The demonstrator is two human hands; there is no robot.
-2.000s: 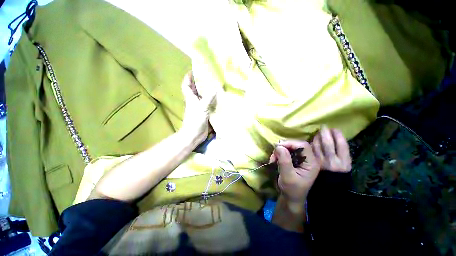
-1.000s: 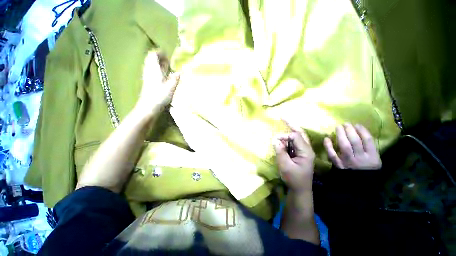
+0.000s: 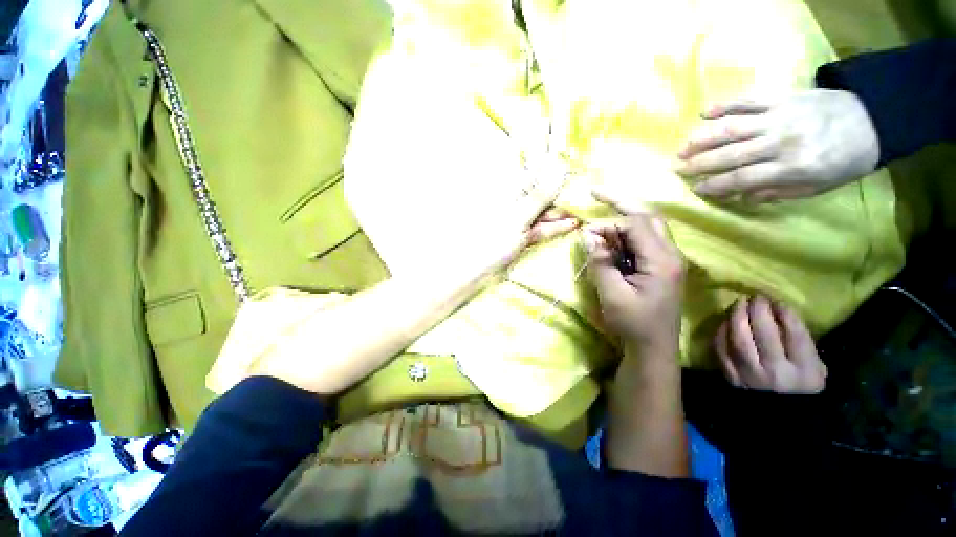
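The mustard jacket (image 3: 262,136) lies spread out with its shiny pale yellow lining (image 3: 734,246) facing up at the centre and right. My left hand (image 3: 547,222) is at the middle of the lining, partly washed out by glare, with its fingers pinching the cloth. My right hand (image 3: 639,278) is just right of it, thumb and index together at the lining. A small dark tool (image 3: 626,259) sits inside its curled fingers. A fine pale thread (image 3: 571,288) runs below the fingertips. A needle cannot be made out.
Another person's hand (image 3: 791,147) lies flat on the lining at the upper right, and a second hand (image 3: 774,344) rests on its lower right edge. Glittering trim (image 3: 194,168) runs along the jacket front. Plastic bags and scraps (image 3: 31,262) lie at far left.
My left hand has moved right and down from the left edge of the lining to beside my right hand. The other person's upper hand has come into view on the lining.
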